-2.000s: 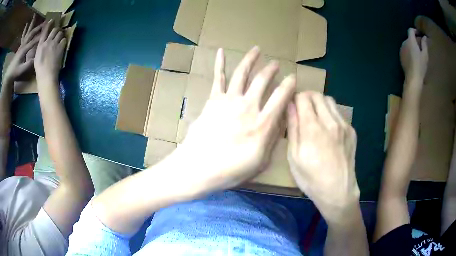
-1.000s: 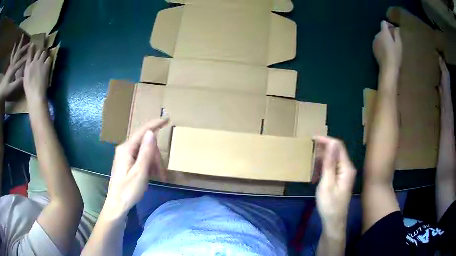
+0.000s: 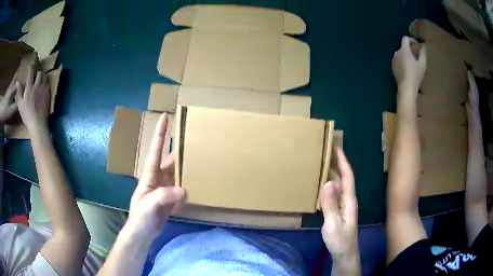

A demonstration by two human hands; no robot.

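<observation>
A closed brown cardboard box (image 3: 251, 159) is held tilted up above the table's near edge, a wide face towards me. My left hand (image 3: 157, 183) holds its left end, thumb on the near face's lower left corner. My right hand (image 3: 339, 202) is at its right end, fingers along that side, thumb towards me. A flat box blank (image 3: 235, 56) lies under and beyond the box; its lid panel, corner flaps and left side panel show, and the box hides its middle.
The table (image 3: 357, 70) is dark green and glossy. At the left, a person's hands (image 3: 33, 99) work on a cardboard piece. At the right, another person's hands and forearms (image 3: 405, 161) rest on a long brown blank (image 3: 440, 118). My lap is below the table edge.
The box has turned from showing a narrow side to showing a wide face, with its ends now in my hands. Earlier, my hands were apart from its ends. The view has shifted slightly.
</observation>
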